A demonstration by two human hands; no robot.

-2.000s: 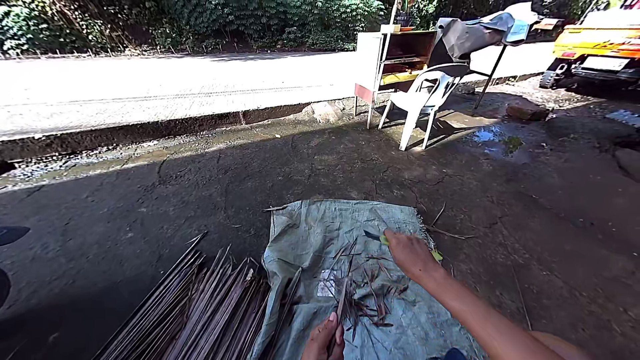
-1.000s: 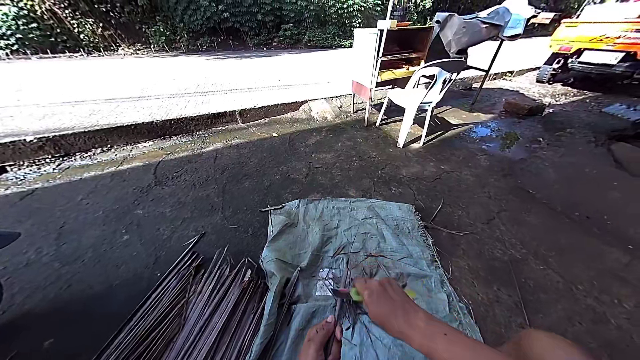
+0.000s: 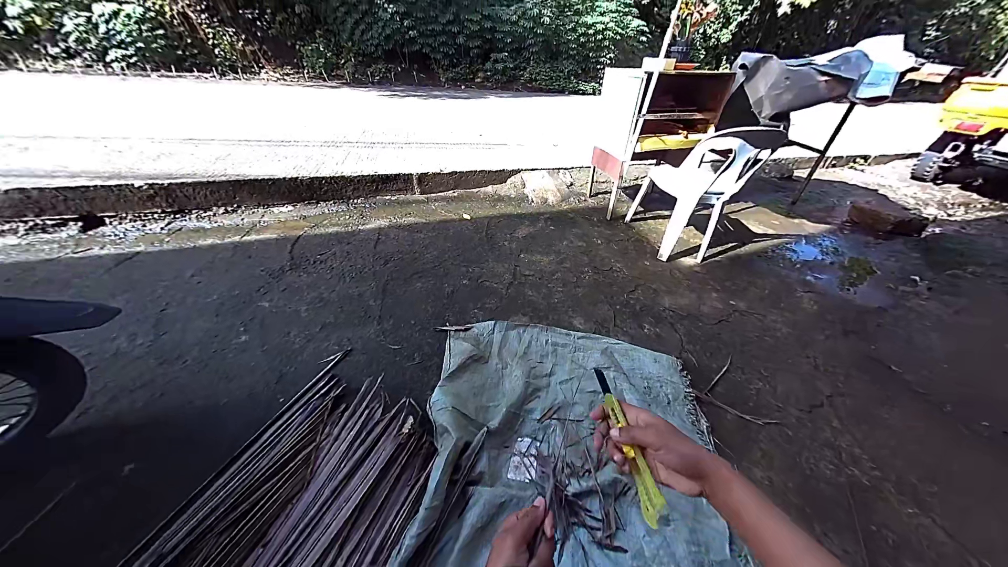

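Note:
My right hand (image 3: 657, 449) holds a yellow snap-off utility knife (image 3: 644, 484), its dark blade out and pointing up and away over the cloth. At the bottom centre my left hand (image 3: 524, 535) pinches the end of a thin dry leaf strip (image 3: 549, 476). Both hands are above a grey-green woven sack (image 3: 535, 354) spread on the ground. Dark leaf scraps (image 3: 594, 512) lie scattered on it between the hands. Left of the sack rests a pile of long, dry palm leaflets (image 3: 346, 488), partly cut off by the frame's lower edge.
A white plastic chair (image 3: 705, 181) stands beyond the sack, beside a metal cabinet (image 3: 622, 102). A motorcycle wheel (image 3: 35, 390) shows at the left edge. Further right are a puddle (image 3: 811, 250), a stone block (image 3: 886, 218) and a yellow vehicle (image 3: 972, 110). A low kerb (image 3: 236, 190) borders the sunlit road.
A second ago the knife was down at the strip near my left hand. My right hand has since lifted it away to the right, and the blade points upward. My left hand stays low.

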